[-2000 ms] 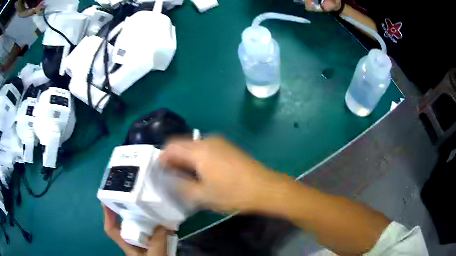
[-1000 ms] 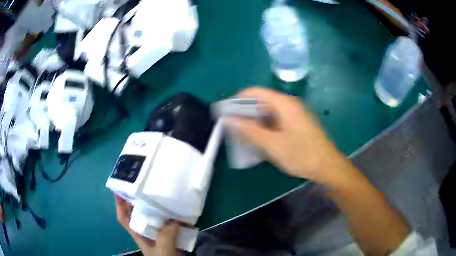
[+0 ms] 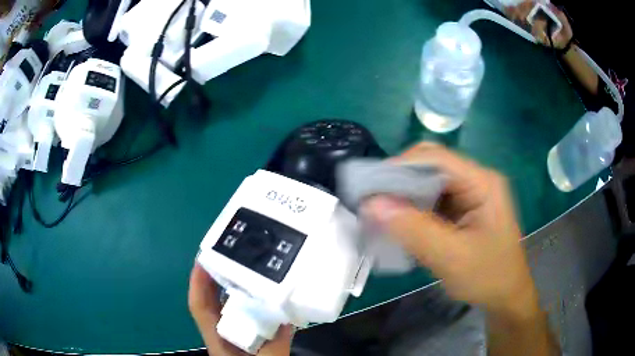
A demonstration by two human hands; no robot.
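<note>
A white security camera (image 3: 313, 243) with a glossy black ball (image 3: 324, 149) is held up in front of me. Its black lens panel (image 3: 259, 243) with small square LEDs faces up. My left hand (image 3: 205, 306) grips it from below at the white bracket (image 3: 244, 321); part of the hand is hidden under it. My right hand (image 3: 459, 222), blurred, holds a folded grey wiping cloth (image 3: 390, 184) between thumb and fingers, at the right side of the camera beside the black ball.
White cameras (image 3: 90, 104) with black cables lie at the left on the green table mat (image 3: 139, 229); a larger white housing (image 3: 230, 35) is at the top. Two wash bottles (image 3: 451, 80) (image 3: 585, 149) stand at the right. Another person's hand (image 3: 543, 24) is at the top right.
The held camera has turned so its lens panel faces me more, and it appears further right. The cloth in my right hand has moved from the antenna's side to the housing and ball.
</note>
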